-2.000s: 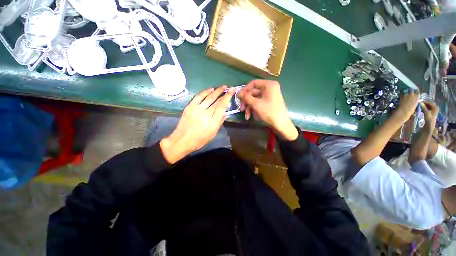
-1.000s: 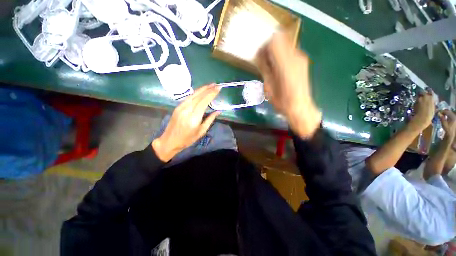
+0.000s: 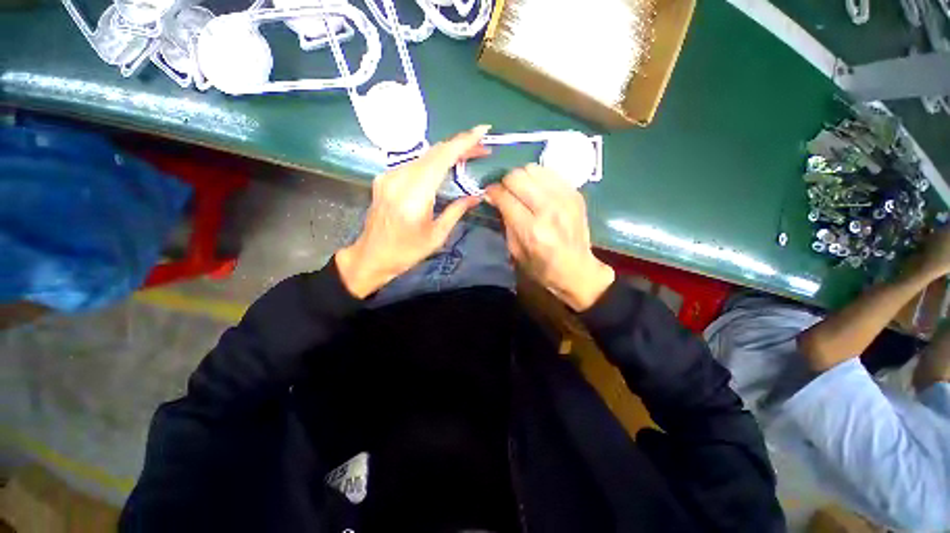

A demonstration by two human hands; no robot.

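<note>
A white looped plastic housing lies at the bench edge in front of me, its round disc to the right and its open loop to the left. My left hand holds the loop's left end between thumb and fingers. My right hand is at the loop's near side, its fingertips pinched close to my left thumb. Whether a thin pin is in the right fingertips is too small to tell. An open brown box of fine whitish pins stands on the bench beyond my right hand.
A pile of white housings lies at the upper left of the green bench. A heap of small metal parts lies at the right, near a worker in a light blue shirt. Blue clothing shows at the far left, beside a red stand.
My right hand has come back from the pin box to the housing's near side, beside my left hand. The camera view has shifted, moving the bench items up and right.
</note>
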